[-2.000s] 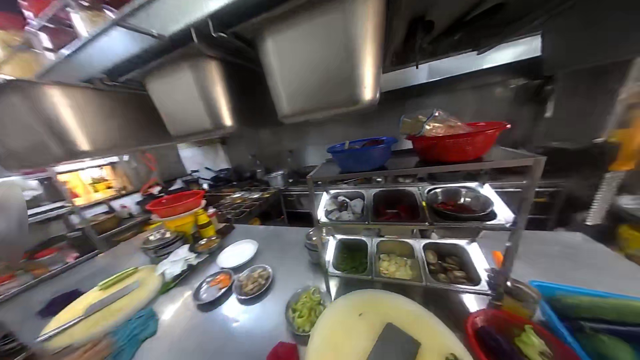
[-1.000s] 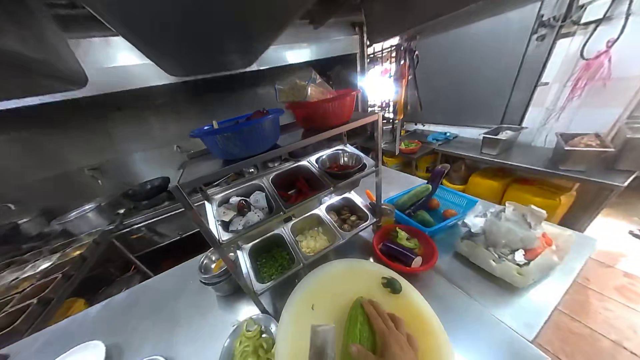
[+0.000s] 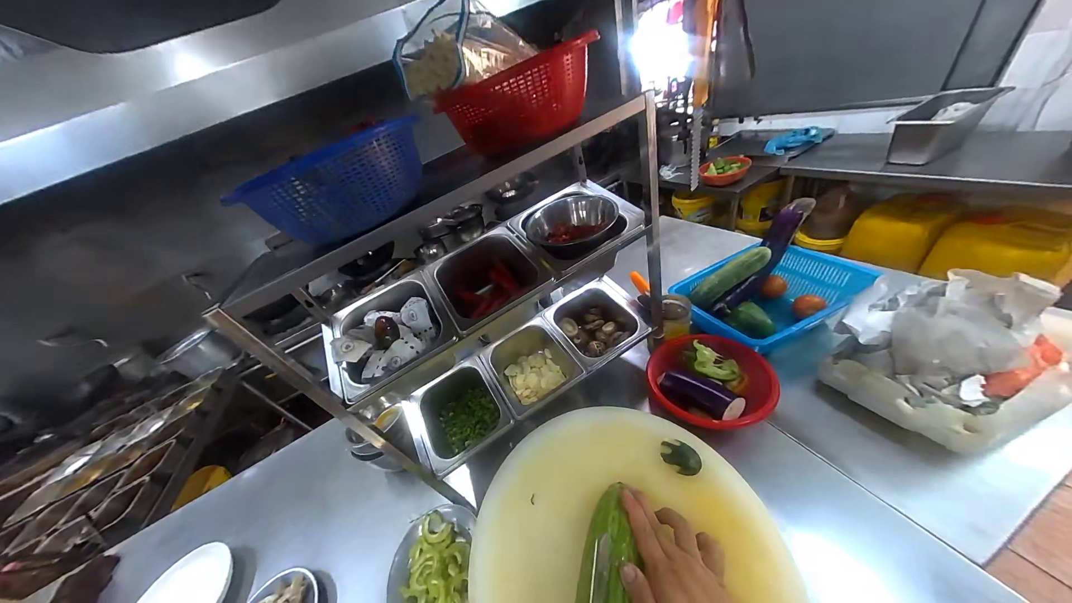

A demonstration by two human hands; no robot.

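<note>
At the bottom of the head view, a green cucumber or similar gourd (image 3: 608, 544) lies lengthwise on the round, pale cutting board (image 3: 536, 469). My right hand (image 3: 674, 548) presses and steadies its right side, fingers along the top and thumb low on the left. A narrow, shiny, blade-like shape (image 3: 598, 569), partly blurred, shows along the cucumber's left part. A dark green cut end piece (image 3: 681, 457) sits on the board above my hand. My left hand is out of view.
Left of the board stands a dish of sliced green vegetable (image 3: 437, 557). Behind is a metal rack (image 3: 653, 167) with steel ingredient pans. To the right are a red bowl (image 3: 758, 406) with eggplant, a blue basket (image 3: 837, 268) of vegetables and a bin of plastic waste (image 3: 913, 419).
Two seconds ago neither the cucumber nor a hand showed on the board; both show one second ago and now. The view has swung right since the oldest frame.
</note>
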